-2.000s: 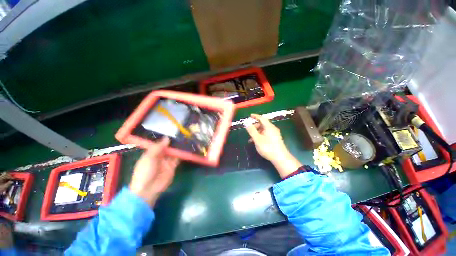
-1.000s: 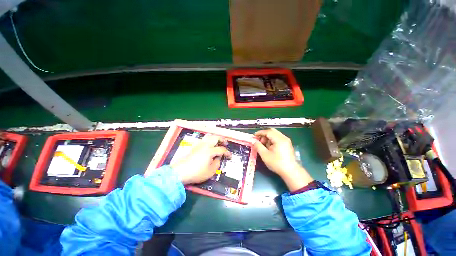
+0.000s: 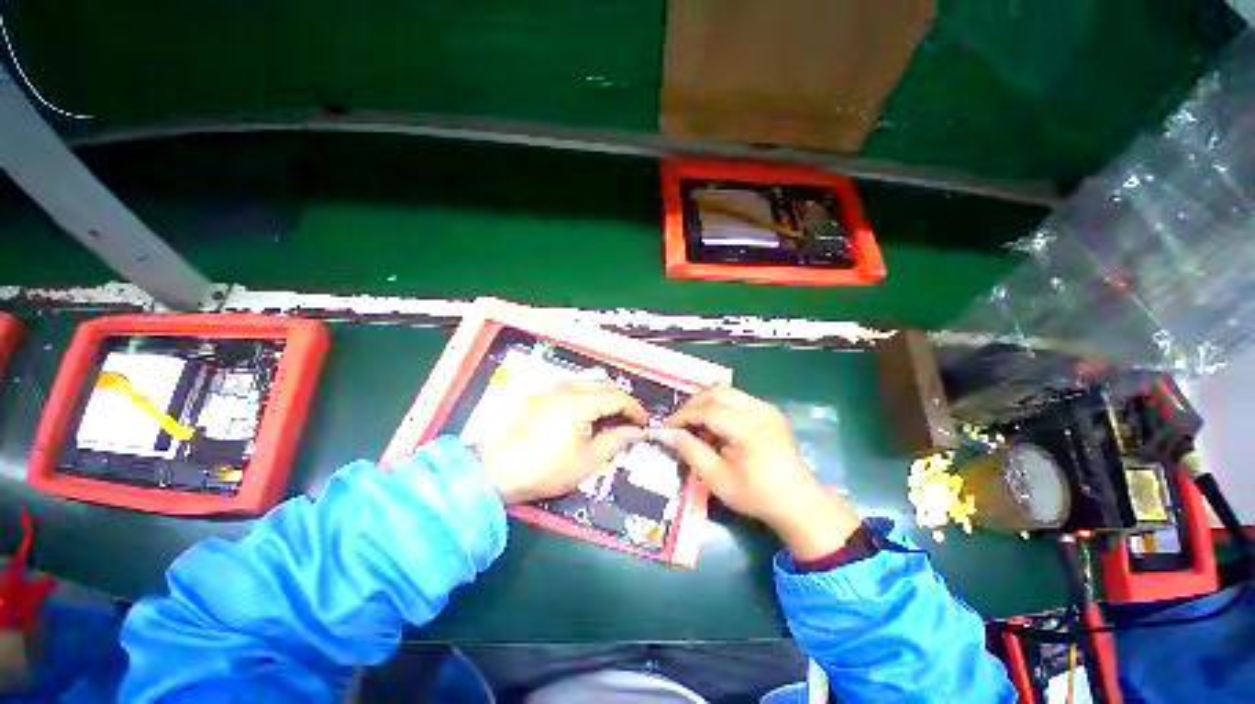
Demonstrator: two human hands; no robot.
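Observation:
An opened tablet (image 3: pixel 633 503) lies tilted on the green bench in front of me, inside a red foam frame (image 3: pixel 443 391) with paler edges. My left hand (image 3: pixel 551 437) reaches over the tablet's middle, covering part of the white battery. My right hand (image 3: pixel 750 451) comes in over the frame's right side. The fingertips of both hands meet above the tablet's upper right part, pinched close together. Something tiny and pale may be between them, too small to make out. The circuit board shows partly below the fingers.
Another framed tablet (image 3: pixel 138 413) lies at left, one (image 3: pixel 774 223) farther back. At right are a brown block (image 3: pixel 914 392), yellow pieces (image 3: pixel 939 492), a round tin (image 3: pixel 1025 487), a dark stand, cables and clear plastic film (image 3: pixel 1135 261). A red-gloved hand (?) (image 3: pixel 21 591) shows at the left edge.
The tablet came down from my left hand onto the bench. My right hand then moved left from the frame's upper right corner to meet my left fingertips over the tablet.

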